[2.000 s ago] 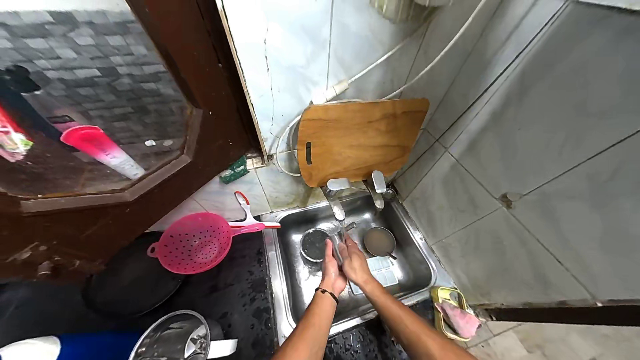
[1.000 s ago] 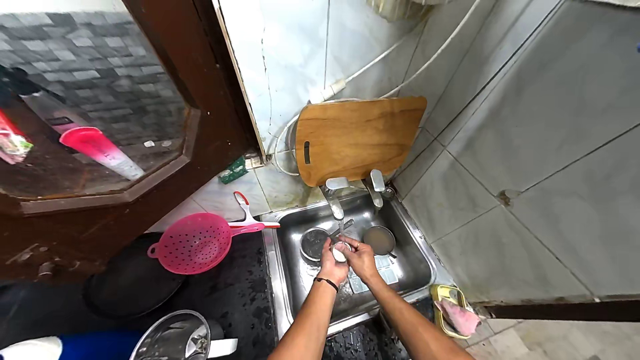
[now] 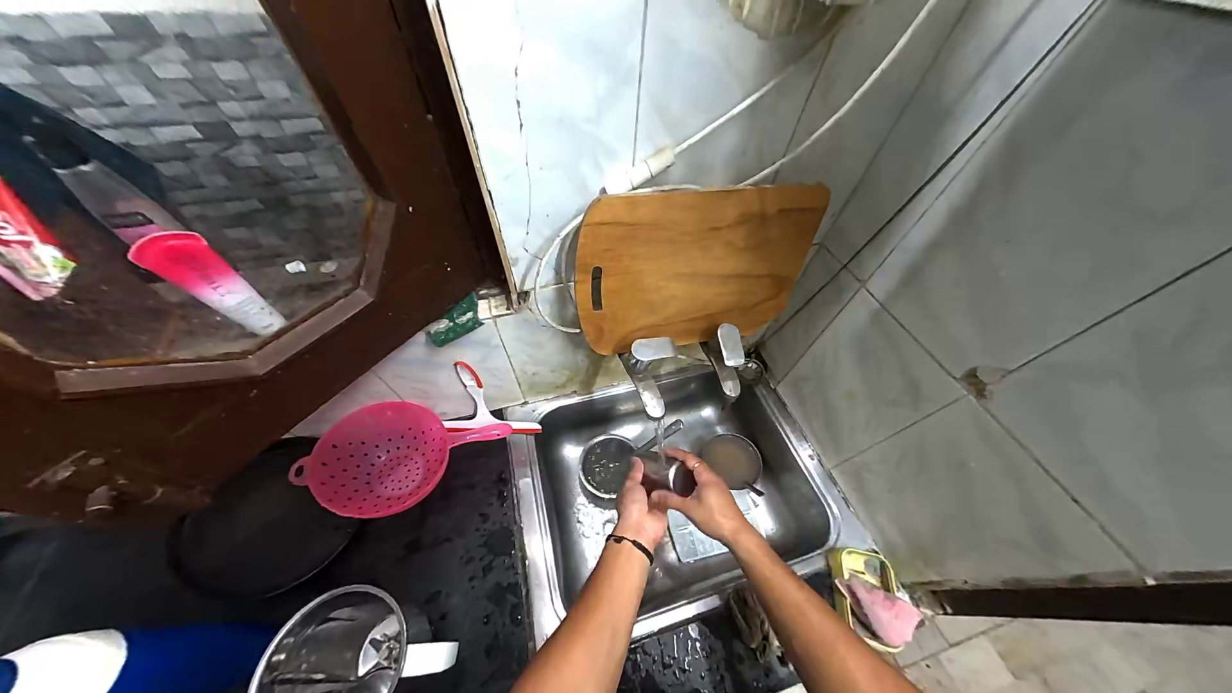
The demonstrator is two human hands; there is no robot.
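Both my hands are over the stainless steel sink (image 3: 571, 568), under the left faucet (image 3: 647, 385), from which water runs. My left hand (image 3: 640, 505) and my right hand (image 3: 710, 500) hold a small dark metallic cup-like vessel (image 3: 662, 474) between them, lying on its side. Behind it in the basin are a round dark pan or bowl (image 3: 606, 462) with a handle at the left and a round vessel of cloudy liquid (image 3: 736, 457) at the right. A flat grater-like metal piece (image 3: 695, 541) lies below my hands, partly covered by them.
Left of the sink lie a pink colander (image 3: 380, 460), a white and red squeegee (image 3: 476, 404), a black round pan (image 3: 260, 525) and a clear jug (image 3: 337, 640). A wooden cutting board (image 3: 698, 260) leans behind the faucets. A yellow tray with a pink cloth (image 3: 881, 611) sits at the right corner.
My hands have shifted and spread a little around the vessel, which now shows between them under the stream. The things around the sink have stayed in place.
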